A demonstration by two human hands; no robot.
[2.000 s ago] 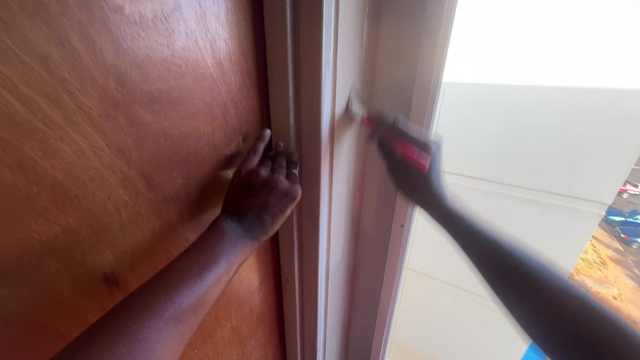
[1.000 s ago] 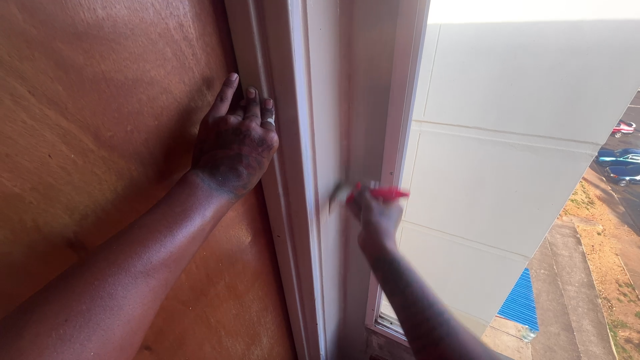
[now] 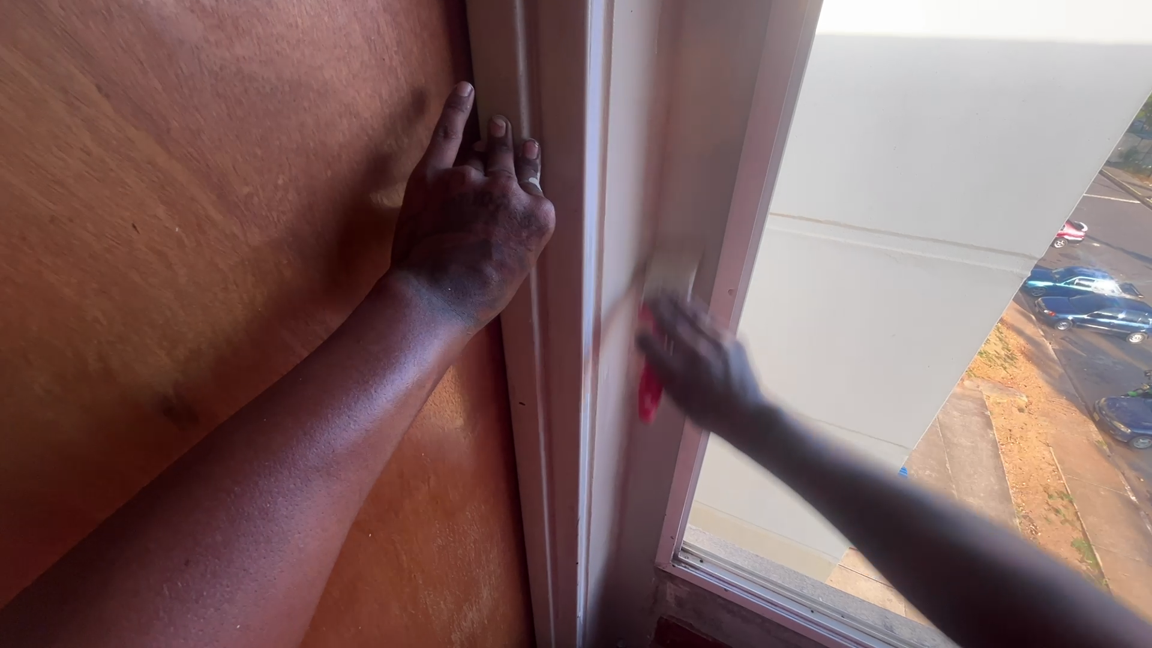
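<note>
My left hand (image 3: pixel 477 211) lies against the edge of a brown wooden panel (image 3: pixel 225 180) and the painted frame (image 3: pixel 558 360) beside it, with fingers pointing up and a ring on one finger. Nothing is held in it. To the right, my right hand (image 3: pixel 706 360), blurred by motion, is closed on a paintbrush with a red handle (image 3: pixel 649 391). The pale bristles (image 3: pixel 670 270) point up, at the recessed wall strip (image 3: pixel 670 162) between the frame and the window. Whether the bristles touch the surface is too blurred to tell.
On the right stands a window frame (image 3: pixel 760 180) with a metal sill track (image 3: pixel 774 589) at its foot. Through it show a pale building wall (image 3: pixel 900 162), a paved lot far below and several parked cars (image 3: pixel 1093 315).
My right hand has swept down and then back up along the strip, and the brush has turned from sideways to bristles up. My left hand remains at the panel's edge.
</note>
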